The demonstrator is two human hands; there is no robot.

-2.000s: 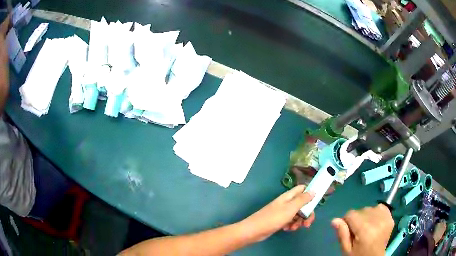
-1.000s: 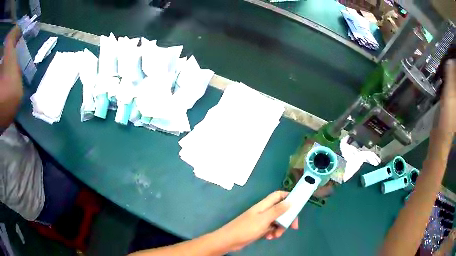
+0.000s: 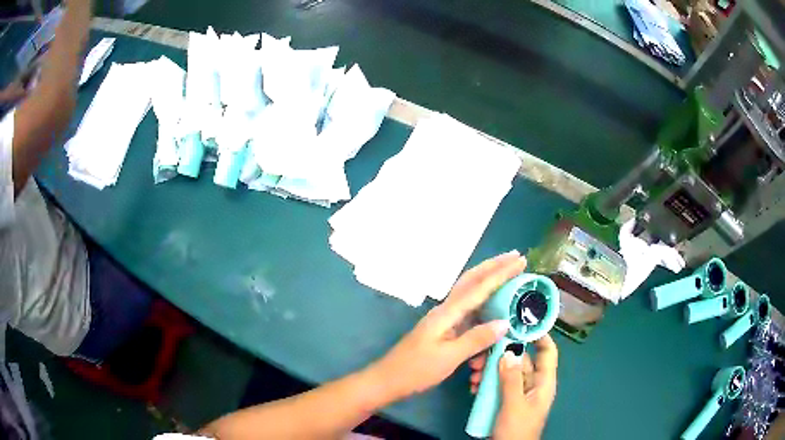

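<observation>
A turquoise handheld fan body is held in front of the press, drum head up with its dark centre facing me, handle pointing down. My left hand grips the drum head from the left, fingers along its upper side. My right hand holds the handle just below the head, thumb near the dark button. The green press base has nothing turquoise on it. A flat stack of white wrapping sheets lies left of the press.
Wrapped white bundles lie at upper left. Waiting turquoise units lie right of the press column, beside a crumpled white cloth. A shiny plastic bag is at far right. A neighbour's arm reaches in at far left.
The fan body has left the press and come closer to me. My right hand has let go of the lever and now holds the handle; my left hand has shifted up to the drum head.
</observation>
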